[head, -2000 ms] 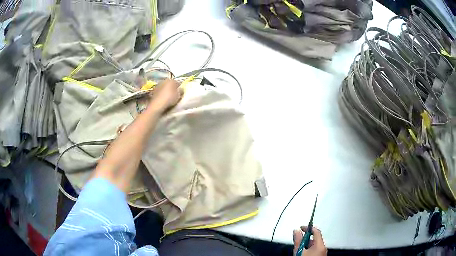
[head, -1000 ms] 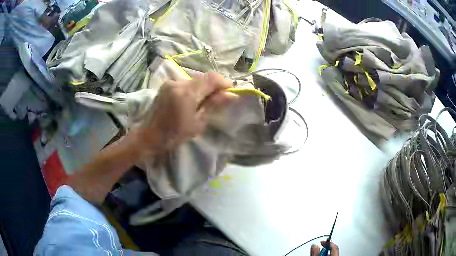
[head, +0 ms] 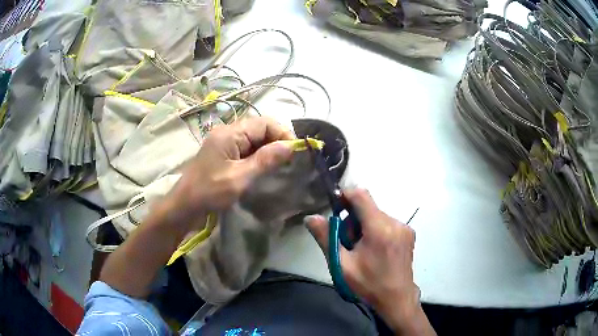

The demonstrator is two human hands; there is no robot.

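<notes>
My left hand [head: 239, 161] grips a khaki bag [head: 229, 246] near its corner, at the middle of the view. A yellow binding end [head: 305, 144] sticks out to the right from its fingertips. My right hand [head: 374, 252] holds scissors [head: 336, 256] with teal-green handles and dark blades. The blades point up and left and reach the yellow binding end; whether they are closed on it I cannot tell. The bag hangs down in folds over the table's near edge, with a second yellow strip at its lower left.
More khaki bags with looped handles [head: 138, 138] lie at the left, beside a pleated-looking bundle [head: 49, 125]. A heap of bags [head: 406, 26] is at the far side. A thick stack of bags [head: 551, 197] with fanned handles stands at the right of the white table [head: 419, 164].
My right hand has come in from the lower table edge, bringing the scissors up to the yellow binding end. My left hand has taken up a bag and now holds it bunched. The view has shifted.
</notes>
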